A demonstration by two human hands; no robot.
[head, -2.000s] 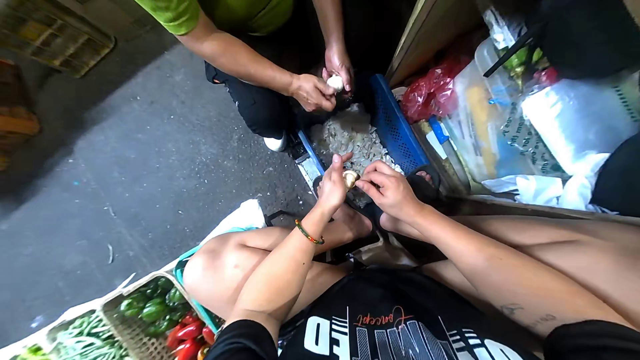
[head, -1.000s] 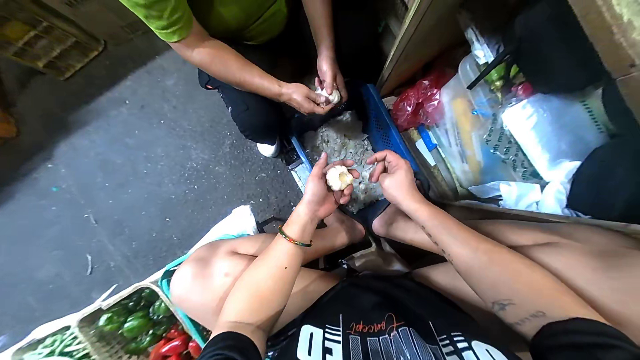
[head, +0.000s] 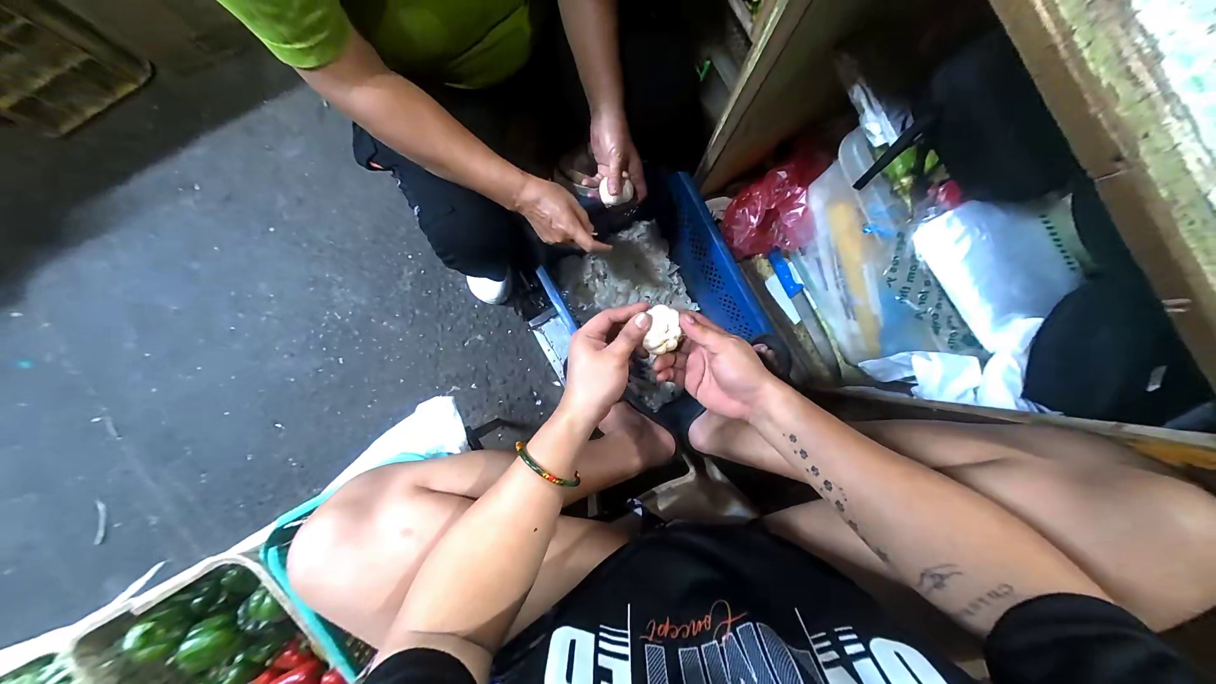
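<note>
A whitish garlic bulb (head: 662,330) is pinched between the fingers of my left hand (head: 605,359), above a blue plastic crate. My right hand (head: 719,366) touches the bulb from the other side, its fingers curled beneath it. Grey-white papery skins (head: 632,271) fill much of the blue crate (head: 714,256). Across the crate, a person in a green shirt holds another pale bulb (head: 617,191) in one hand, while that person's other hand (head: 560,215) points over the skins with its fingers extended.
Baskets with green peppers (head: 211,644) and red peppers (head: 302,662) stand at the lower left. At the right lie a red plastic bag (head: 774,211), a white plastic bundle (head: 993,261) and a black bag (head: 1116,347). A wooden board (head: 755,90) rises behind the crate.
My right hand, apart from the bulb one second ago, has come left to touch it. The co-worker's hands, together on their bulb before, are now apart.
</note>
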